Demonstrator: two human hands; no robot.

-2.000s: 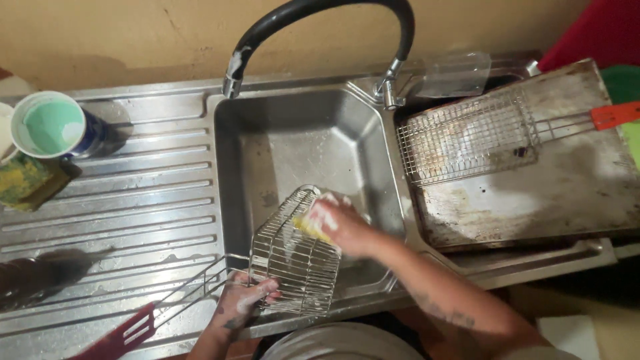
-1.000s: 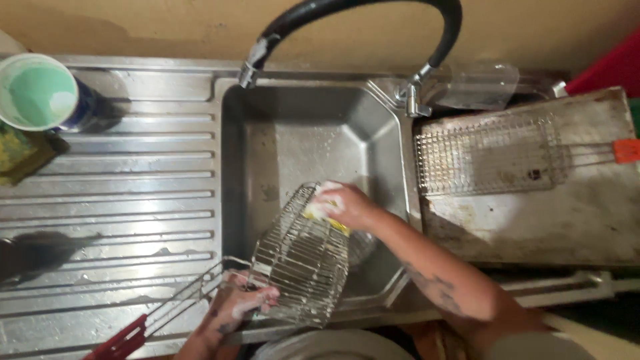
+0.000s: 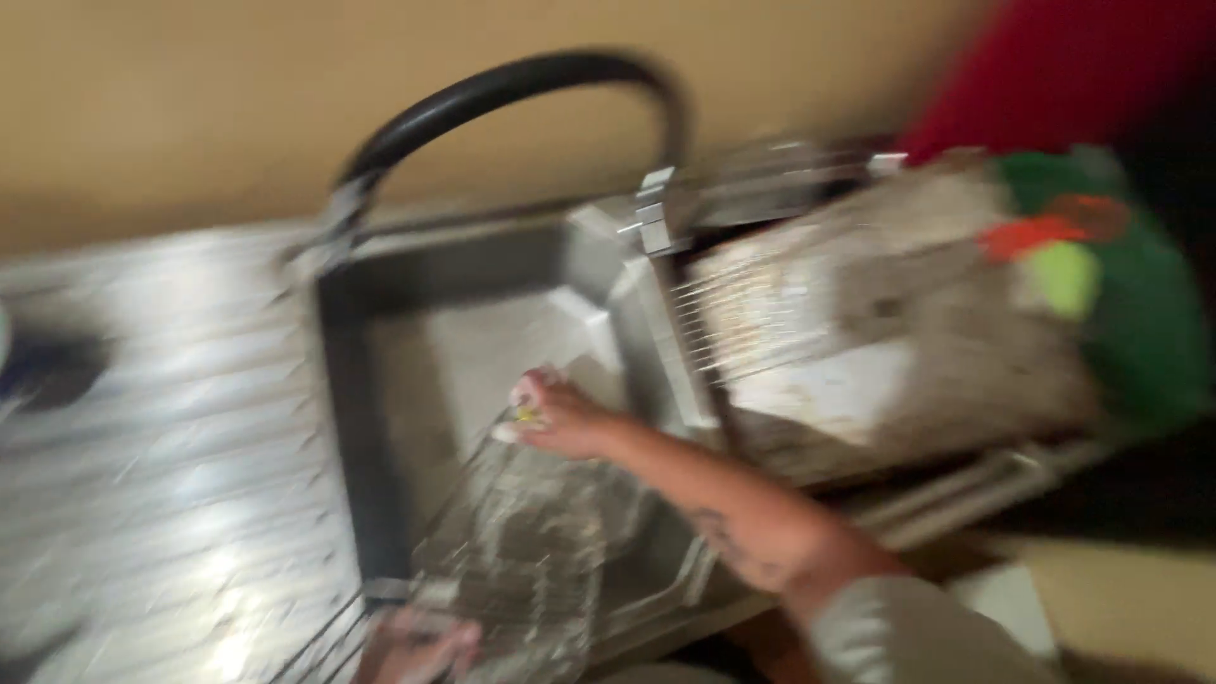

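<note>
The frame of now is strongly blurred. A wire grill basket (image 3: 541,532) slants over the near part of the steel sink basin (image 3: 347,380). My left hand (image 3: 418,641) grips it by its lower left end, where the wire handle runs off to the bottom left. My right hand (image 3: 560,418), with white foam on the fingers, is closed around a yellow sponge (image 3: 527,414), of which only a little shows, at the basket's far end.
Behind the basin arches a black hose faucet (image 3: 513,85). Left lies the ribbed drainboard (image 3: 171,427). On the right, a second wire grill basket (image 3: 741,313) with an orange handle rests on a stained metal tray (image 3: 988,370), beside a green object (image 3: 1149,332).
The view has swung to the right and tilted. My right hand with the sponge has moved to the far tip of the basket; my left hand keeps its hold near the handle.
</note>
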